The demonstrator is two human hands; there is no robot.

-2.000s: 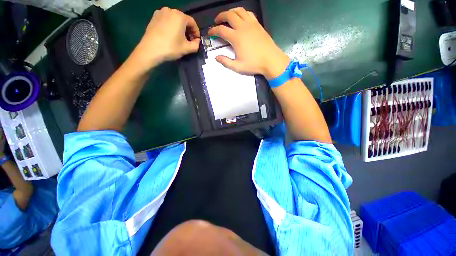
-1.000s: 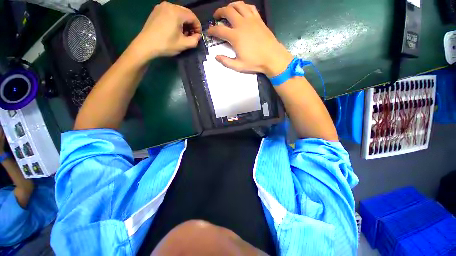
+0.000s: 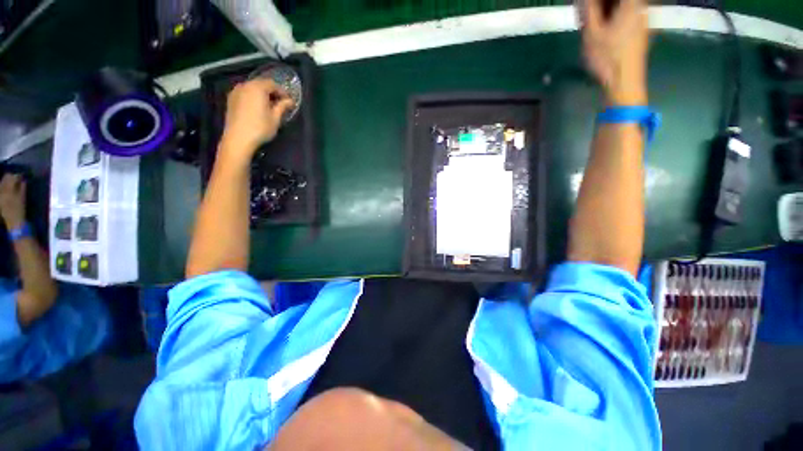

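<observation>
The open device unit [image 3: 474, 207] lies in the black foam fixture tray [image 3: 418, 189], its silvery-white face up and its circuit board with a green patch at the top end. My left hand [image 3: 255, 110] is over the round screw dish [image 3: 289, 81] in the black parts tray [image 3: 308, 167], fingertips pinched together; whether they hold a screw cannot be seen. Small black components [image 3: 277, 189] lie loose below the dish. My right hand [image 3: 615, 53], with a blue wrist strap, reaches to the top edge, blurred and cut off. Something dark is at its fingers; whether it is gripped is unclear.
A white-edged rail [image 3: 396, 37] crosses behind the bench. A purple-ringed black cylinder [image 3: 130, 121] and a white compartment tray [image 3: 113, 211] are at left. A slim black box [image 3: 733, 181] and a white rack of red-brown leads [image 3: 709, 321] are at right. Another person's arm shows far left.
Both hands have left the device's top end. My left hand has moved left to the screw dish, my right hand up and right. The view has shifted, showing more of the rail.
</observation>
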